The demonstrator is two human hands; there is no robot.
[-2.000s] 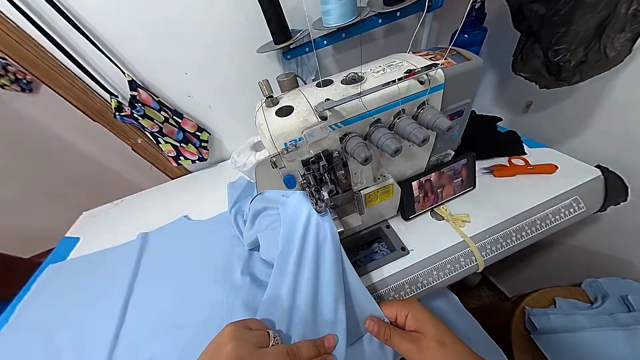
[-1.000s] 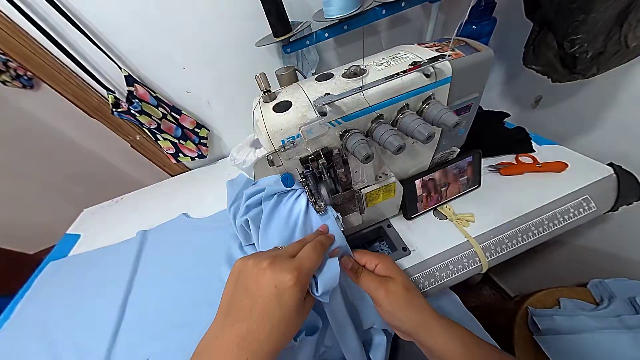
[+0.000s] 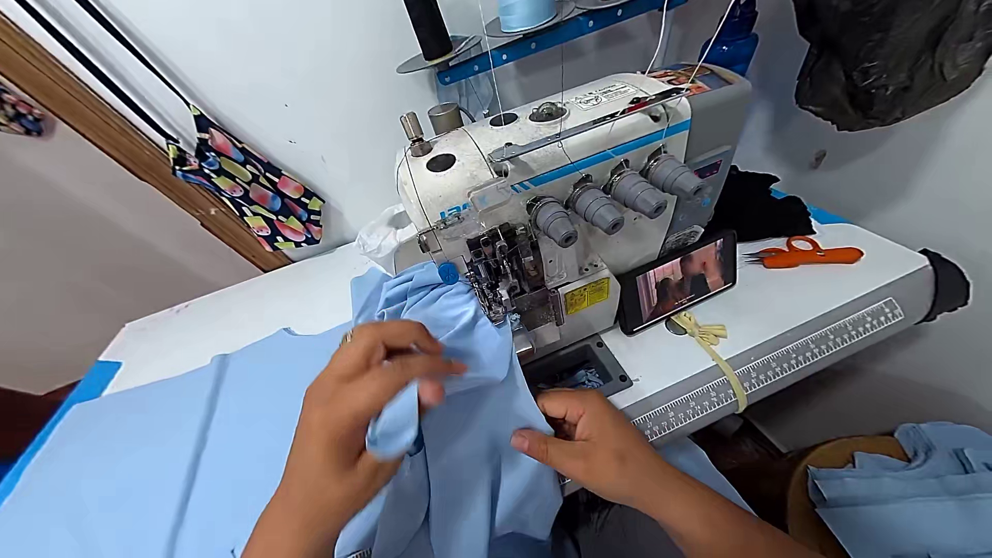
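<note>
Light blue fabric (image 3: 256,434) lies over the left part of the table and hangs down the front edge, with its gathered upper part against the needle area of a white overlock sewing machine (image 3: 473,170). My left hand (image 3: 364,403) is raised over the cloth, slightly blurred, with a fold of blue fabric pinched between thumb and fingers. Lower right of it, my right hand (image 3: 589,442) holds the cloth's right edge between thumb and forefinger, just in front of the machine's scrap opening (image 3: 581,372). The presser foot is partly hidden by machine parts.
A phone (image 3: 682,283) leans against the machine. Orange thread snips (image 3: 829,256) and black cloth (image 3: 756,209) lie to its right. A measuring tape (image 3: 775,368) runs along the front edge, with a yellow tie (image 3: 728,372) around it. More blue fabric (image 3: 907,480) rests on a round stool at lower right.
My left hand has gone from the cloth's lower part up to near the presser foot, then back a little, lifting a fold. My right hand moved up toward the machine, then slightly down.
</note>
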